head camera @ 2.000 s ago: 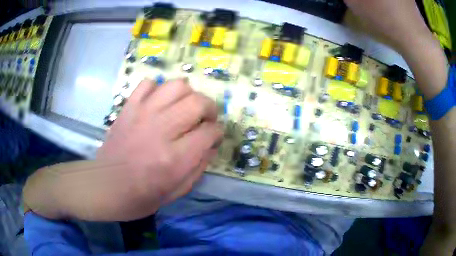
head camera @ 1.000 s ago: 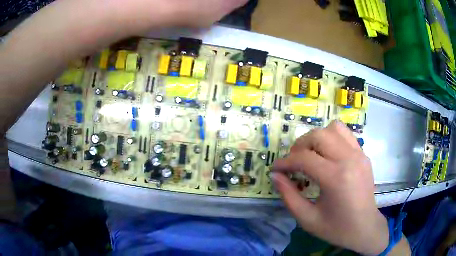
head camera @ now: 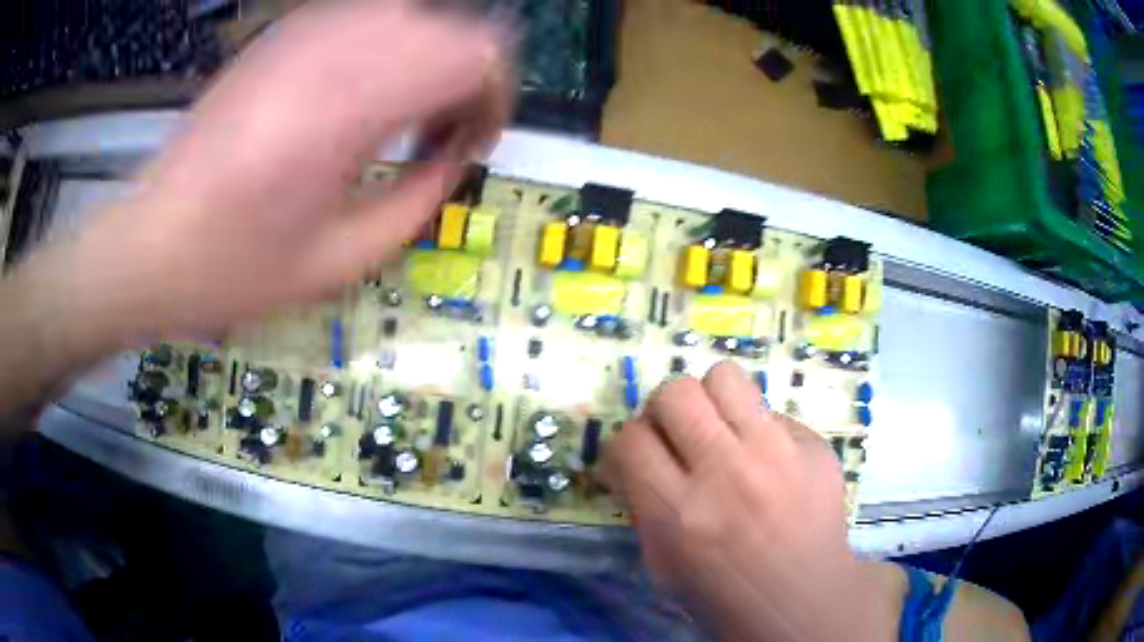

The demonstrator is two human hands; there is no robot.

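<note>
A pale cream circuit board panel (head camera: 502, 364) of several joined units lies on the silver track, with yellow blocks, black sockets, blue parts and round cans fitted. My left hand (head camera: 339, 138) is blurred and raised over the panel's upper left, fingers curled. A small dark spot shows between its fingertips; whether it is a held part cannot be told. My right hand (head camera: 740, 502) is palm down over the panel's lower right, fingers bent onto the board. Its fingertips and anything in them are hidden. A blue wrist strap (head camera: 926, 607) is on my right wrist.
Behind the track (head camera: 966, 376) are a black tray (head camera: 552, 69), cardboard (head camera: 703, 119) with small dark blocks, long yellow-covered plates (head camera: 884, 63) and a green crate (head camera: 985, 151) holding more. Another board (head camera: 1079, 401) lies on the track at the right.
My left hand has come down and its fingers now show above the panel. My right hand has moved left and down in view. The board and bins have shifted in view.
</note>
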